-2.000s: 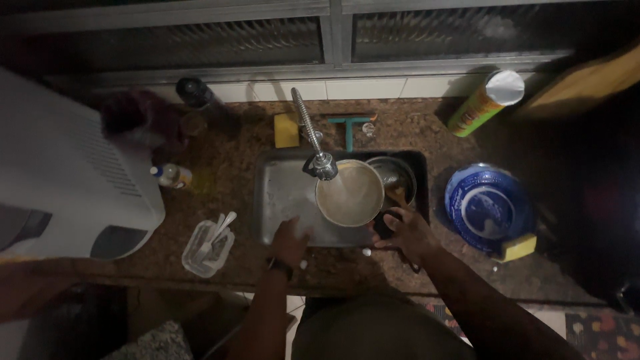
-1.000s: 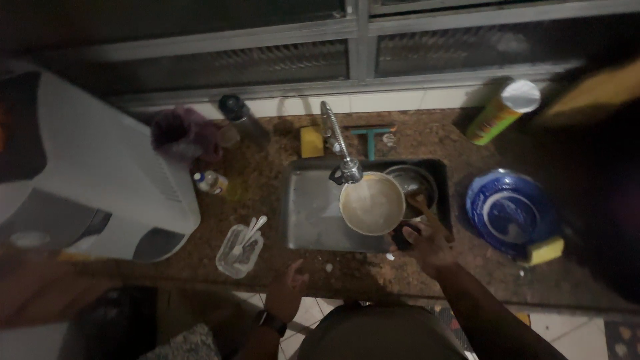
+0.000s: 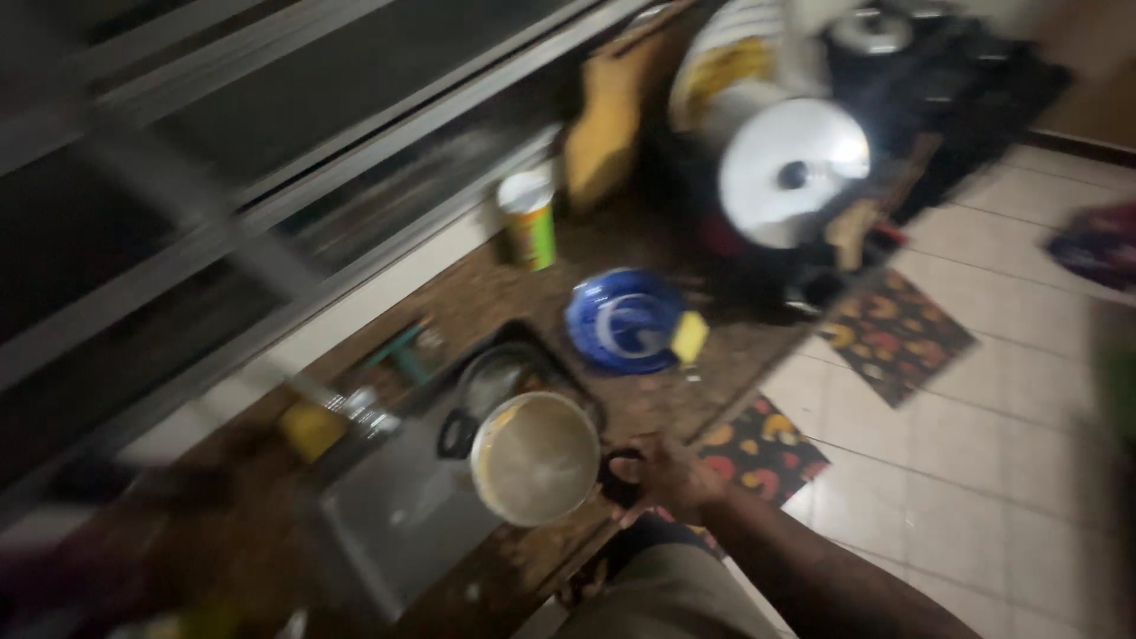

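My right hand [image 3: 664, 477] is closed around the black side handle of a light-coloured pot [image 3: 536, 459], at the pot's right. The pot holds cloudy, greyish liquid and is over the right part of the metal sink [image 3: 404, 506]. Behind it, a darker pan or bowl [image 3: 499, 377] sits in the sink's far corner. A metal faucet [image 3: 368, 413] reaches over the sink, left of the pot; blur hides whether water runs. My left hand is out of the frame.
Right of the sink are a blue plastic basin [image 3: 626, 319] and a yellow sponge [image 3: 690, 337]. A teal squeegee [image 3: 401, 353], another yellow sponge [image 3: 311, 430] and a tube-shaped can [image 3: 530, 222] stand or lie behind. A shiny round lid [image 3: 794, 173] is near the stove.
The view has swung strongly to the right, bringing the stove area and floor mats in. My left hand, visible before near the sink's front edge, has gone out of view. My right hand remains beside the pot.
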